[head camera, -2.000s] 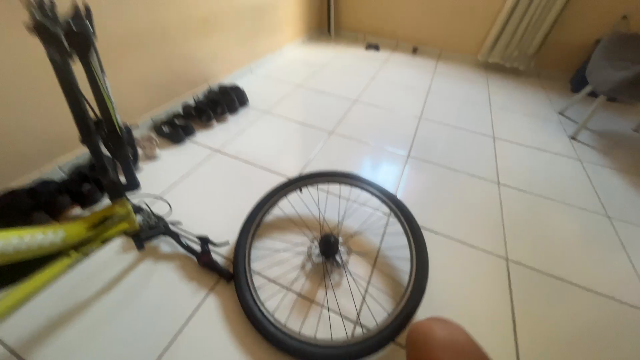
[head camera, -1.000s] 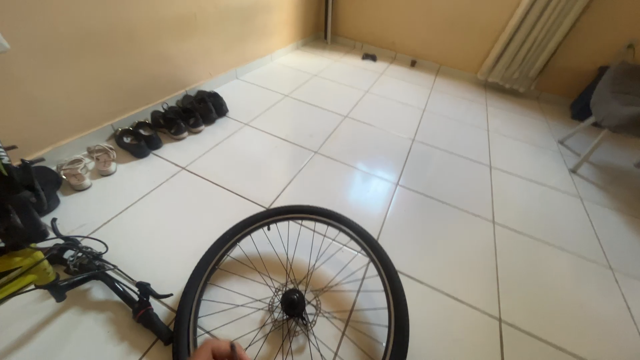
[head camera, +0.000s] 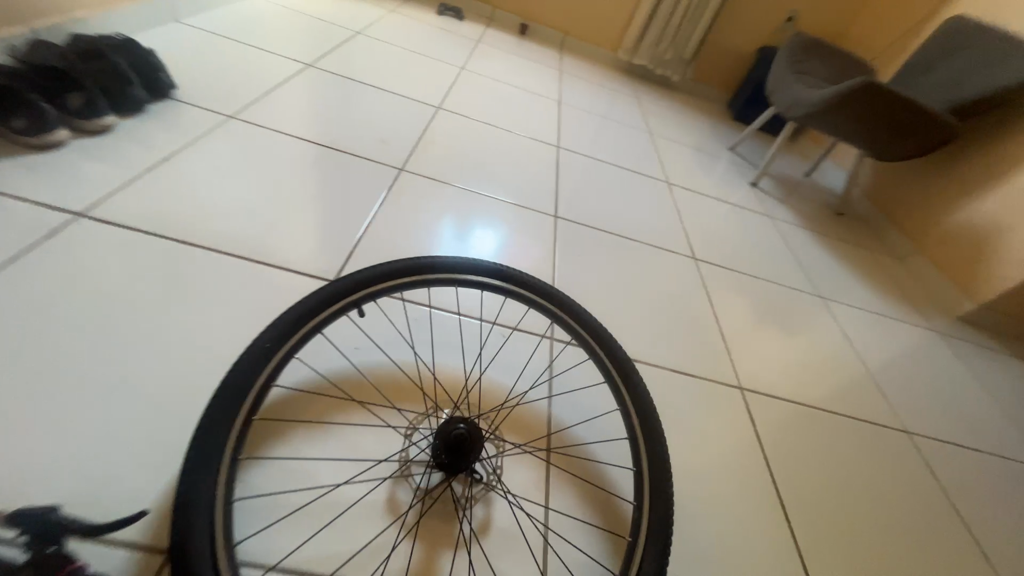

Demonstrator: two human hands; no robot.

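Neither of my hands shows in the head view now. A bicycle wheel [head camera: 652,448] with a black tire fills the lower middle, its bottom edge cut off by the frame. Thin spokes run from the rim to a black hub [head camera: 458,446], and a perforated metal disc brake rotor [head camera: 408,448] shows behind the hub. A valve stem [head camera: 360,311] sticks inward from the rim at the upper left. At the bottom left corner, part of a bicycle's handlebar with a black brake lever [head camera: 104,526] shows, a little left of the tire.
White floor tiles [head camera: 800,352] surround the wheel. Several dark shoes [head camera: 76,84] stand at the upper left. A grey chair [head camera: 872,108] with pale legs is at the upper right, by a dark blue object [head camera: 752,92]. A small dark object [head camera: 450,11] lies near the far wall.
The fingers seen at the bottom edge one second ago are out of view. The view has shifted right, so most of the bicycle and the light-coloured shoes have left it.
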